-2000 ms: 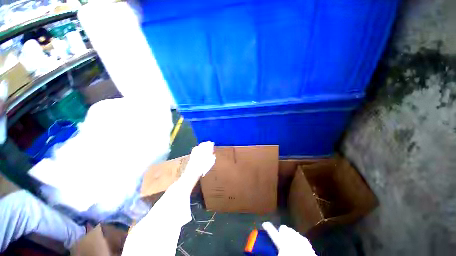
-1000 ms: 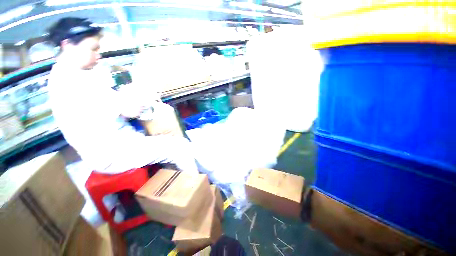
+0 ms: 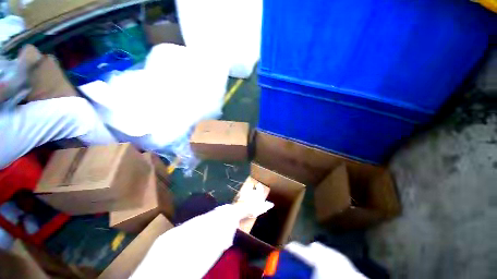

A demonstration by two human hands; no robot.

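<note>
My left hand (image 3: 255, 206), in a white glove, grips the left wall of a small open carton (image 3: 295, 199). The carton's opening faces up towards me and its inside is dark. My right hand (image 3: 325, 261), also gloved in white, holds the blue tape dispenser (image 3: 289, 265) with its orange-red part at the carton's near edge. The right hand is partly cut off by the bottom edge of the picture.
Closed cartons (image 3: 220, 139) stand on the green floor ahead and left. An open scrap box (image 3: 355, 196) is at the right by the wall. Blue bins (image 3: 349, 71) stand behind. A white plastic heap (image 3: 163, 103), a red stool (image 3: 22, 177) and a person's leg are at left.
The view has swung back from the neighbouring person towards the blue bins. Both my hands have come into view again, the left now on an open carton; a flat board was in it earlier.
</note>
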